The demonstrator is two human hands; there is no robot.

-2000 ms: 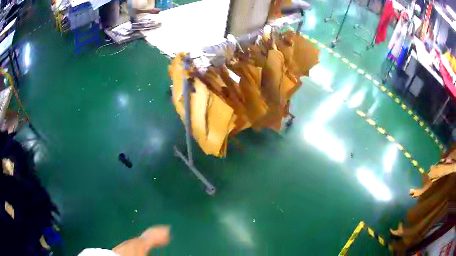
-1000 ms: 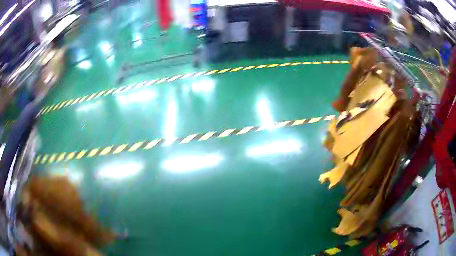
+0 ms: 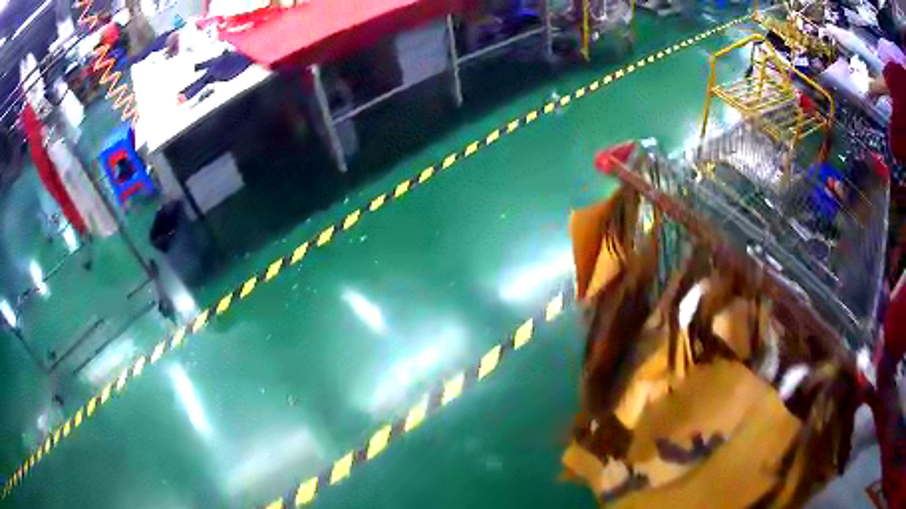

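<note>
Neither of my hands shows in the picture. Nearest in front of me, at the lower right, tan pieces (image 3: pixel 715 427) hang in a thick overlapping bunch along the side of a wire cart (image 3: pixel 785 258). They look stiff, orange-brown, with dark marks on some. The cart has grey mesh and a red corner at its near left end. The lower ends of the pieces are cut off by the picture's edge.
Yellow-black lane tape (image 3: pixel 422 177) runs diagonally over the green floor. A long table with red cloth (image 3: pixel 328 30) stands at the top. A yellow trolley (image 3: pixel 760 94) stands behind the cart. A blue stool (image 3: pixel 126 169) and metal rack legs are at the left.
The view has swung right. The free-standing rack of tan pieces has left the picture, and the cart with its hanging pieces now shows larger and closer. The hand seen two seconds ago is gone.
</note>
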